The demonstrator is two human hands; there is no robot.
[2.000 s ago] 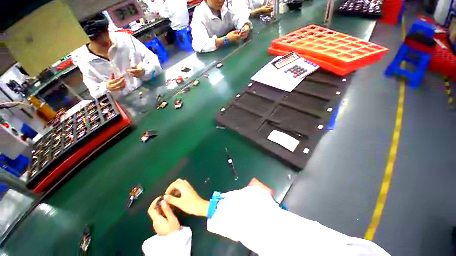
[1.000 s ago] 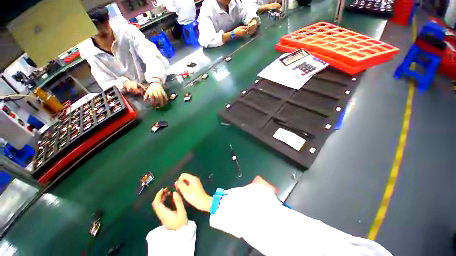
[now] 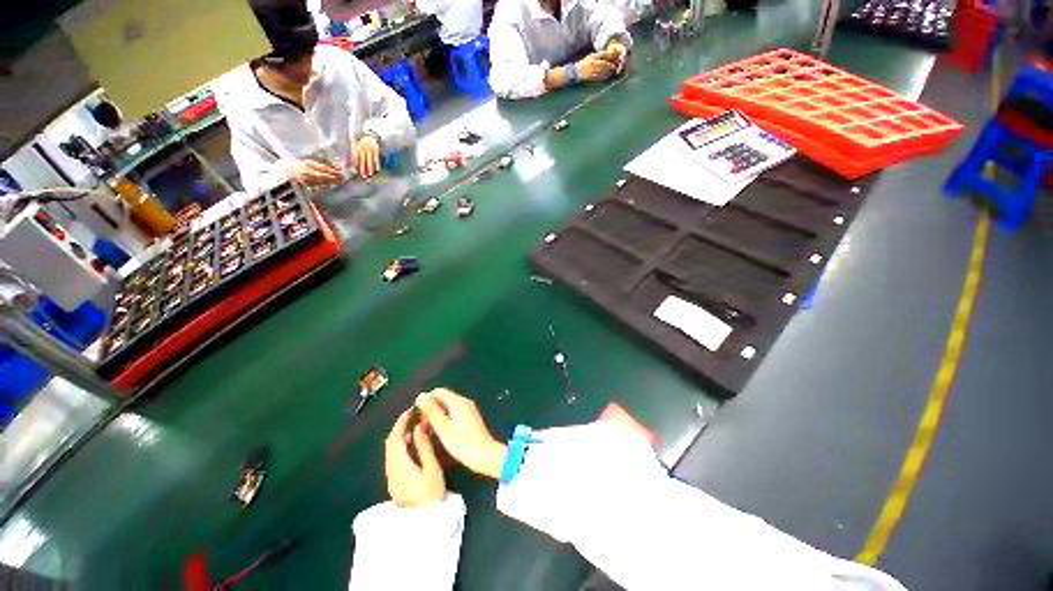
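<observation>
My left hand (image 3: 413, 464) and my right hand (image 3: 460, 433) meet at the bottom centre, above the green mat. A small dark piece (image 3: 418, 418) shows between their fingertips, mostly hidden; which hand bears it is hard to tell. A blue band is on my right wrist. A part-assembled electronic unit (image 3: 370, 386) lies on the mat left of my hands. A second unit (image 3: 249, 478) lies further left and nearer. A slim dark-and-silver tool (image 3: 561, 360) lies right of my hands.
A black compartment tray (image 3: 600, 256) with a white label lies at right, under paper and a calculator (image 3: 739, 148). A red tray (image 3: 860, 150) is behind it. A filled parts tray (image 3: 312, 248) stands at left. People in white coats sit opposite. A red-ended lead (image 3: 245, 570) lies lower left.
The view has shifted, so the bench items sit further right. My hands have closed together around the small piece. The person opposite has drawn their hands back. The red-ended lead has come into view.
</observation>
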